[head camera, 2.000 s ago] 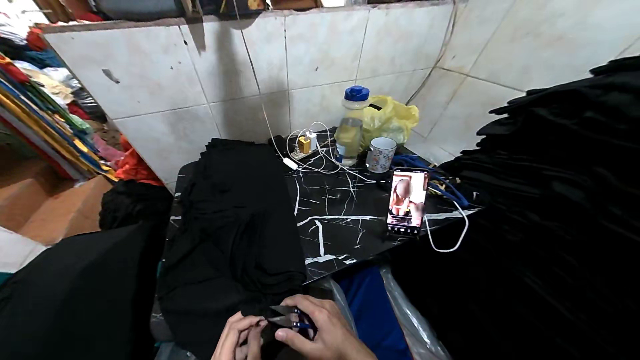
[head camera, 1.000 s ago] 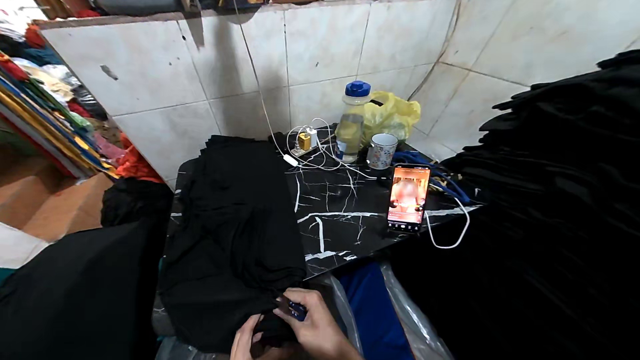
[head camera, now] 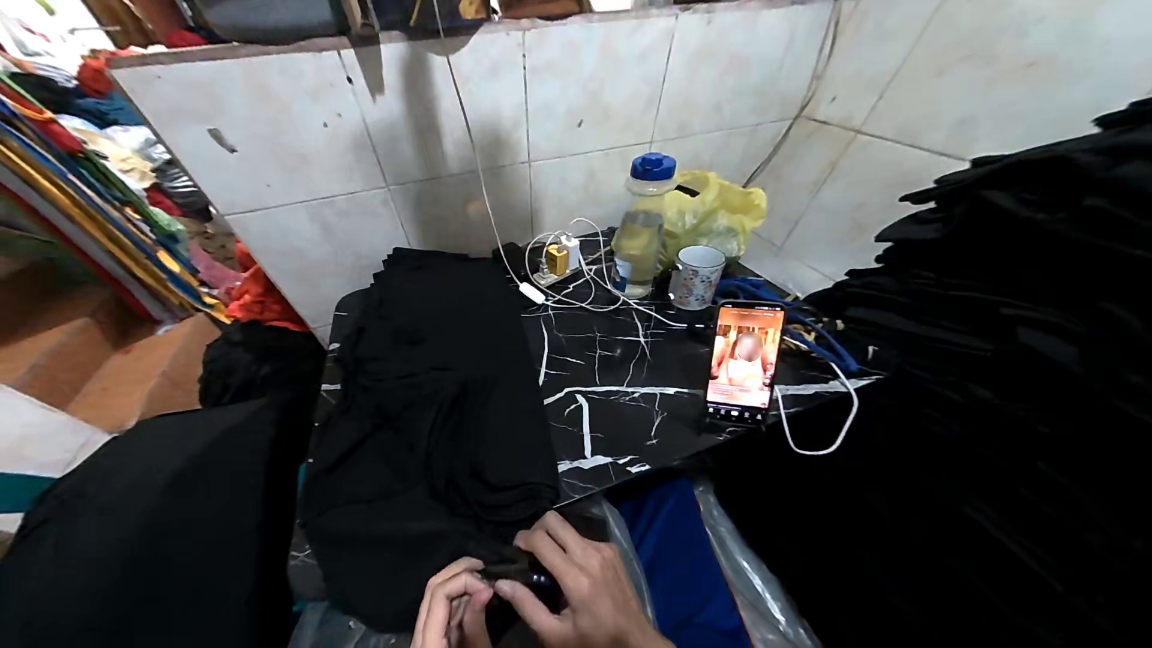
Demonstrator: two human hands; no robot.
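Black folded cloth lies piled over the left part of a black marble-patterned table. At the pile's near edge, my left hand pinches a bit of the black cloth between its fingers. My right hand is close beside it on the right, closed around small dark snips with a bluish handle, mostly hidden by the fingers. The tips of the snips are hard to make out against the cloth.
A lit phone with a white cable stands on the table. Behind it are a patterned mug, a blue-capped bottle, a yellow plastic bag and chargers. Tall black cloth stacks rise at right; more black cloth lies left.
The snips' blades, plainly visible between my hands two seconds ago, are now mostly hidden. Both hands remain at the near edge of the pile. The picture on the phone has changed.
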